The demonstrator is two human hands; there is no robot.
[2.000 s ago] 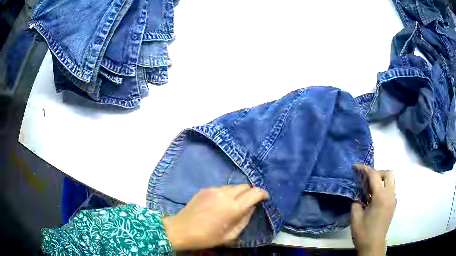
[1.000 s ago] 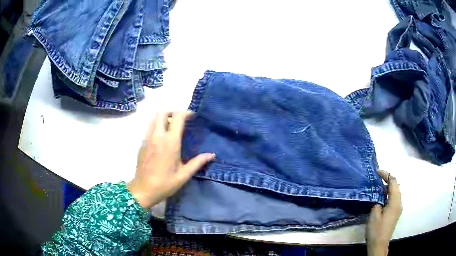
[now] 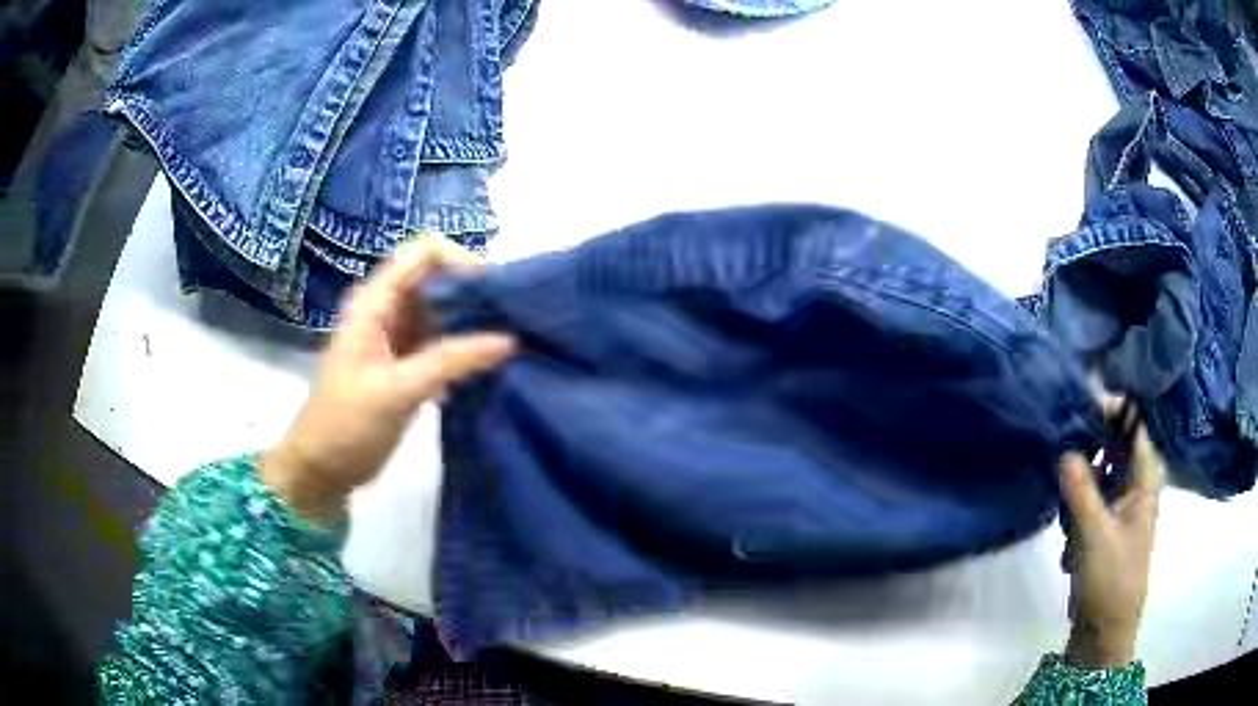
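A mid-blue denim piece (image 3: pixel 773 400) is stretched between my two hands over the front of the white table, blurred by motion. My left hand (image 3: pixel 393 366) pinches its upper left corner between thumb and fingers. My right hand (image 3: pixel 1111 510) holds its right end. A small dark tool (image 3: pixel 1115 430) shows in part at my right fingers; its blades cannot be made out. A short pale thread lies on the lower part of the denim.
Layered denim pieces (image 3: pixel 317 138) with fanned hems lie at the upper left, behind my left hand. Crumpled denim (image 3: pixel 1186 276) lies at the right. A lighter denim edge (image 3: pixel 759 6) shows at the top. The white table (image 3: pixel 662 124) has a curved front edge.
The denim piece was lying flat with its hem toward me; now it is lifted and bulging between my hands. My left hand has moved up and left and gripped its corner.
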